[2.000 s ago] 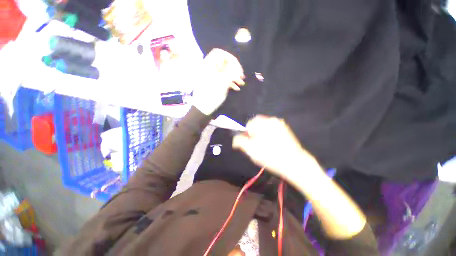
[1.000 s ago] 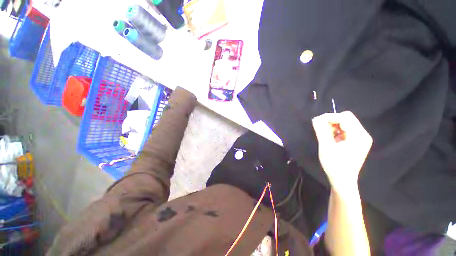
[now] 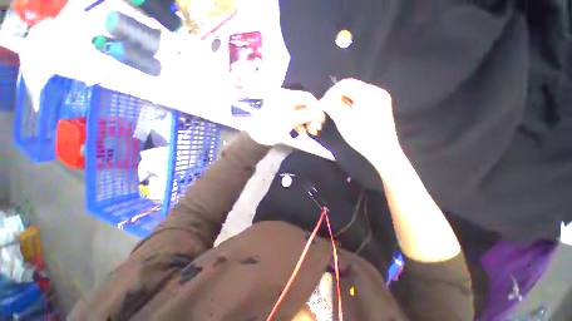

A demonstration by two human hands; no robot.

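The black garment (image 3: 439, 119) lies spread over the table, with a round metal button (image 3: 344, 39) on it above my hands. My left hand (image 3: 288, 116) and my right hand (image 3: 364, 113) meet at the fingertips on the garment's near-left part, with cloth between the left fingers. A small glint shows just above my right fingers; a needle or thread cannot be made out. The red cord (image 3: 300, 260) hangs down my front, with a small dark tool (image 3: 313, 193) at its end over the dark cloth on my lap (image 3: 276, 204).
Thread cones (image 3: 135, 44), a gold patterned box (image 3: 207, 14), a small dark disc (image 3: 216, 44) and a smartphone (image 3: 245, 59) are on the white table (image 3: 194, 81) at left. Blue baskets (image 3: 128, 216) with a red item (image 3: 71, 143) stand below left. Purple cloth (image 3: 514, 276) is below right.
My left hand, hidden or blended into the bright table a second ago, now shows on the garment's edge. My right hand has moved left to meet it. The whole view has shifted.
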